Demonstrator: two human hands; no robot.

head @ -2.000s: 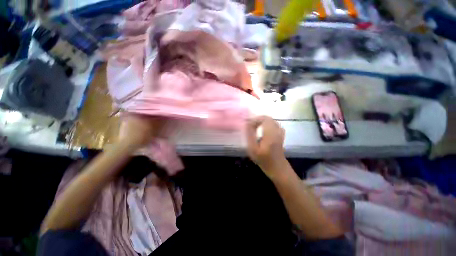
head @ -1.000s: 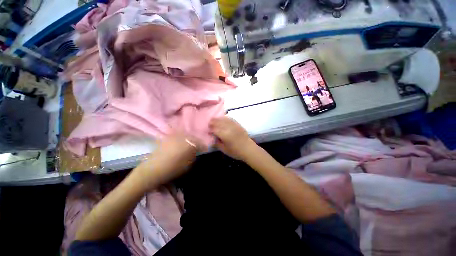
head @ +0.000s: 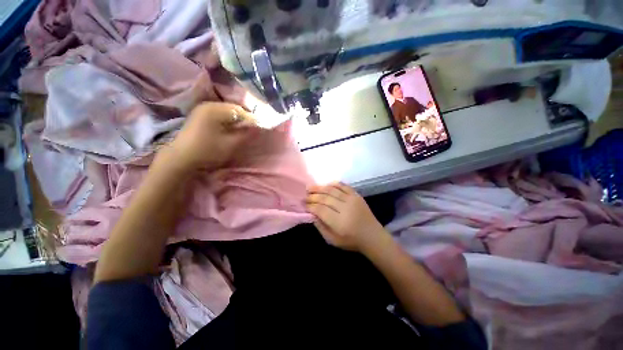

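A pink and white garment [head: 253, 188] lies bunched on the table left of the needle, its front edge hanging over the table edge. My left hand [head: 215, 133] holds the cloth just left of the presser foot, fingers bent and partly hidden in glare. My right hand [head: 338, 213] pinches the garment's right edge near the table's front edge. The presser foot and needle area [head: 313, 109] is beside a bright lamp glow; the cloth's upper corner is close to it. Whether the cloth is under the foot cannot be told.
The sewing machine head [head: 437, 34] spans the back. A lit smartphone [head: 415, 115] lies right of the needle, with a small dark tool [head: 504, 93] further right. Pink and white bundles [head: 526, 225] are heaped below the table at right, others at lower left. A blue crate [head: 604, 167] is far right.
My left hand has moved up from the front edge to beside the presser foot. My right hand still holds the cloth edge. The cloth is spread between them. The view has shifted, and the phone's picture has changed.
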